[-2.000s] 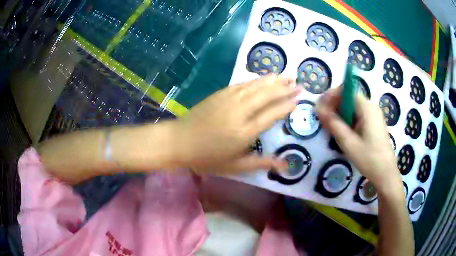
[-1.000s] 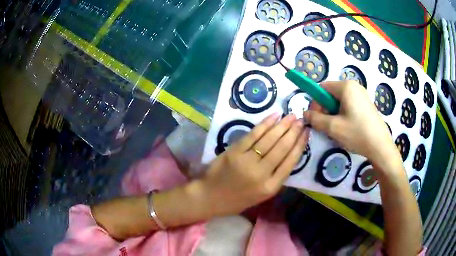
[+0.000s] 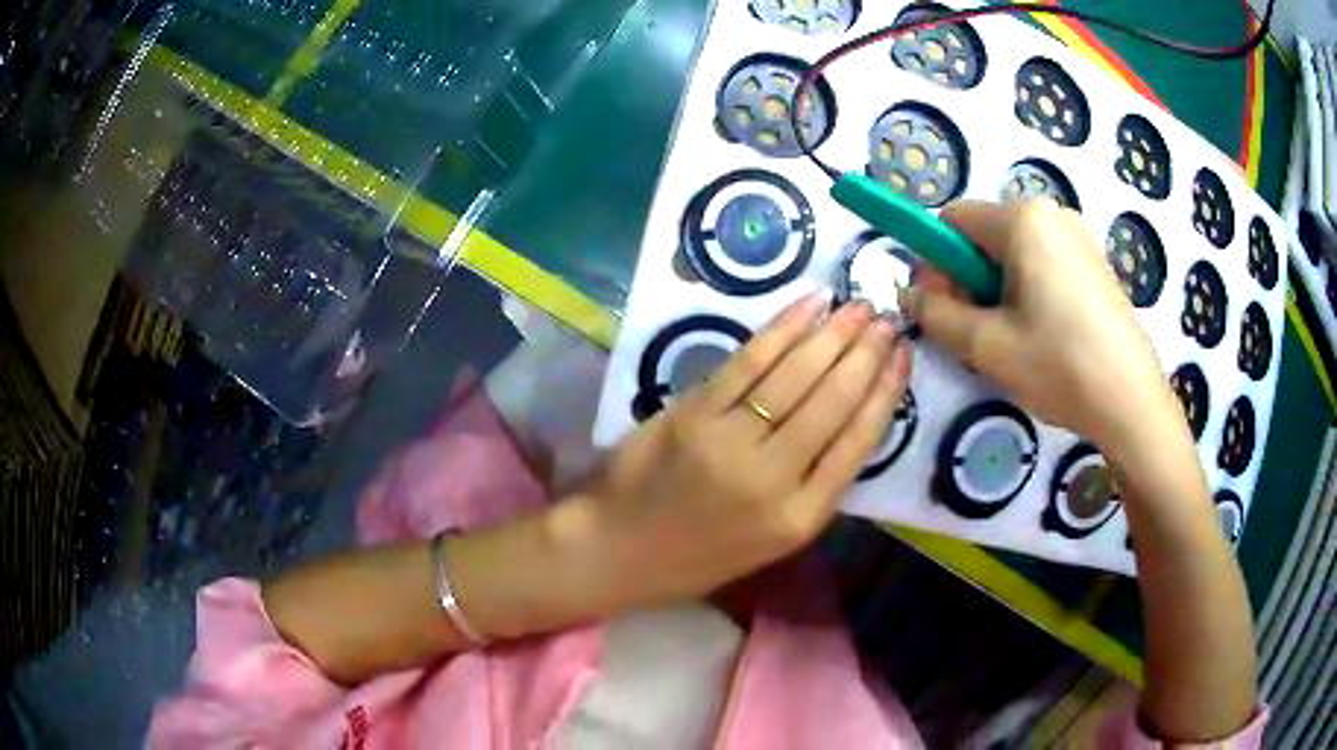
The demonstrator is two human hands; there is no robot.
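The white foam tray (image 3: 968, 359) lies before me with round pockets. My right hand (image 3: 1026, 293) holds the green test probe (image 3: 921, 235), its cable end up and to the left; its tip is hidden by my fingers. My left hand (image 3: 755, 454) lies palm down over the tray, its fingertips at the near edge of a bright-faced speaker driver (image 3: 880, 276). Whether they grip it is hidden. Another speaker driver (image 3: 749, 232) with a green centre dot lies to its left. More drivers lie in the near row, partly under my left hand.
Perforated pocket bottoms (image 3: 916, 154) show in the far and right parts of the tray. A red and black probe lead (image 3: 1012, 12) crosses the tray's far side. Clear blister trays (image 3: 264, 264) lie left on the green mat (image 3: 616, 147). Stacked white slabs (image 3: 1312, 513) stand at the right edge.
Since the first frame my left hand has come down onto the tray and the probe has tilted left, its lead now showing. Over the last second both hands have stayed at the same driver.
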